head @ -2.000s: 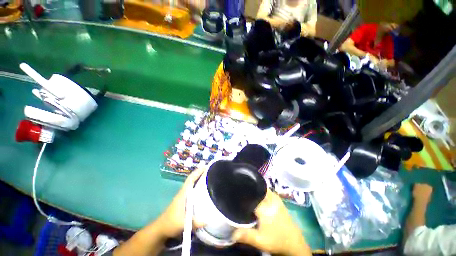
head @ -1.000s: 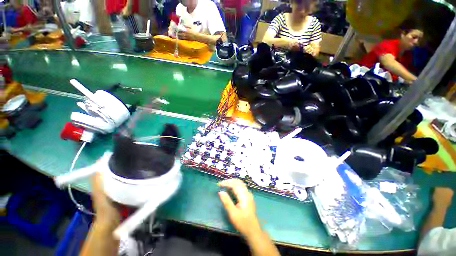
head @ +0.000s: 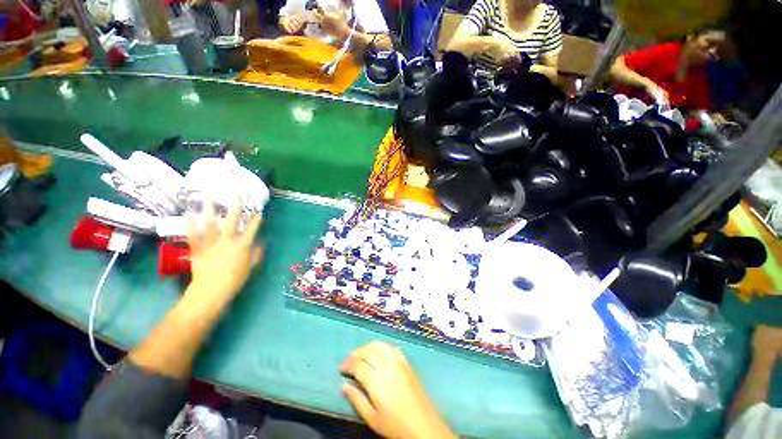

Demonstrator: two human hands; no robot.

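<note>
My left hand (head: 219, 253) is on a white unit (head: 227, 182) at the left of the bench, its fingers spread over the unit's near side. A red fitting (head: 174, 259) shows beside the hand. Another white unit with antennas (head: 129, 206) and a red fitting (head: 90, 233) lies against it on the left, and its white cable (head: 93, 317) hangs to the bench's front edge. My right hand (head: 381, 386) rests at the front edge with loosely curled fingers and holds nothing that I can see.
A tray of small wired parts (head: 369, 296) lies in the middle. A white round cover (head: 525, 287) sits at its right end, beside plastic bags (head: 630, 369). A heap of black shells (head: 532, 154) is behind. The conveyor belt (head: 214, 116) runs beyond. Several people sit around; an arm (head: 759, 377) shows at right.
The white unit with the black shell has moved left and been turned over beside the other unit, in my left hand. My right hand has come down and left to the bench edge.
</note>
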